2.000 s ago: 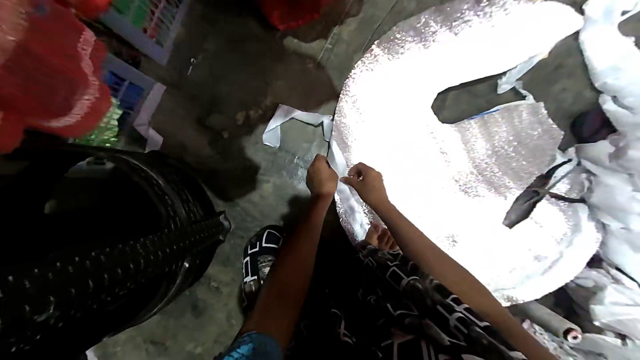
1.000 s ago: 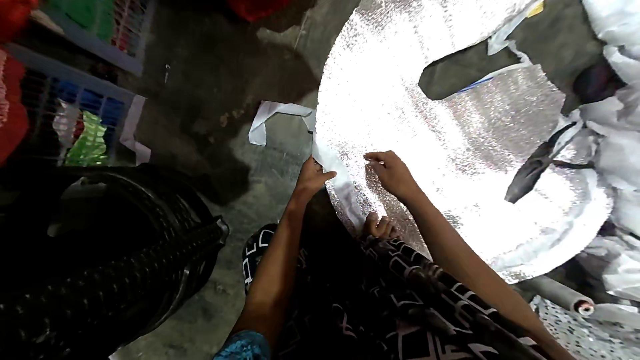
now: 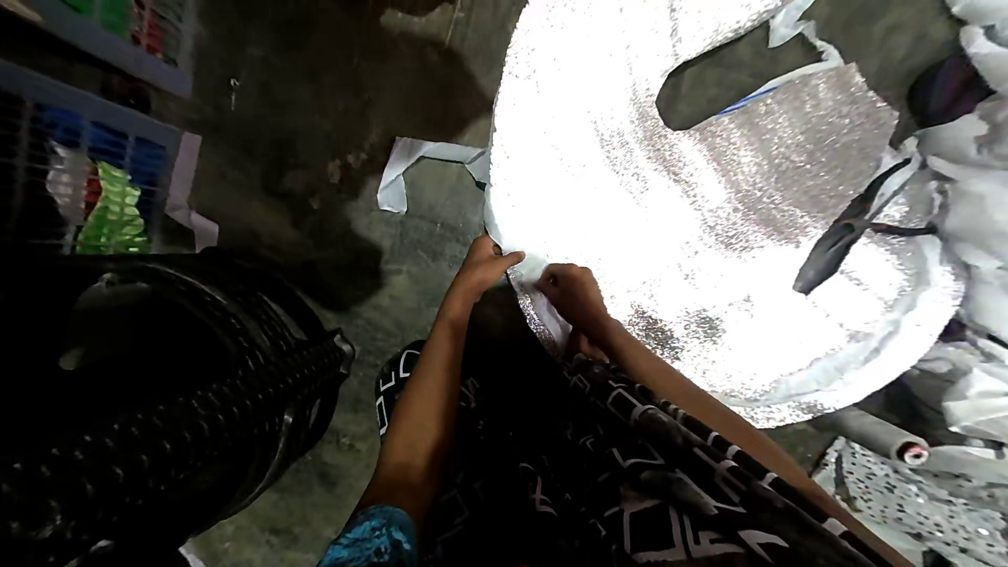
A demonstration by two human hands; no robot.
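A large rounded sheet of shiny silver foil-like material (image 3: 598, 173) with an elongated cut-out lies on the floor in front of me. My left hand (image 3: 480, 272) grips its near left edge, thumb on top and fingers beneath. Close to the right of it, my right hand (image 3: 573, 295) is curled at a white strip (image 3: 551, 315) along the same edge; whether it pinches the strip cannot be told. Dark-handled scissors (image 3: 839, 244) rest on the sheet's right part. A foot partly shows under my right hand.
A black woven basket or tub (image 3: 260, 370) stands at the left. Grey plastic crates (image 3: 169, 134) with colourful packets are at the upper left. A bent white strip (image 3: 394, 177) touches the sheet's left edge. White crumpled material (image 3: 976, 205) and a roll (image 3: 882, 433) lie at the right.
My right hand, apart from the edge strip with its fingers spread a second ago, has moved down to it and curled. My left hand remains at the sheet's edge.
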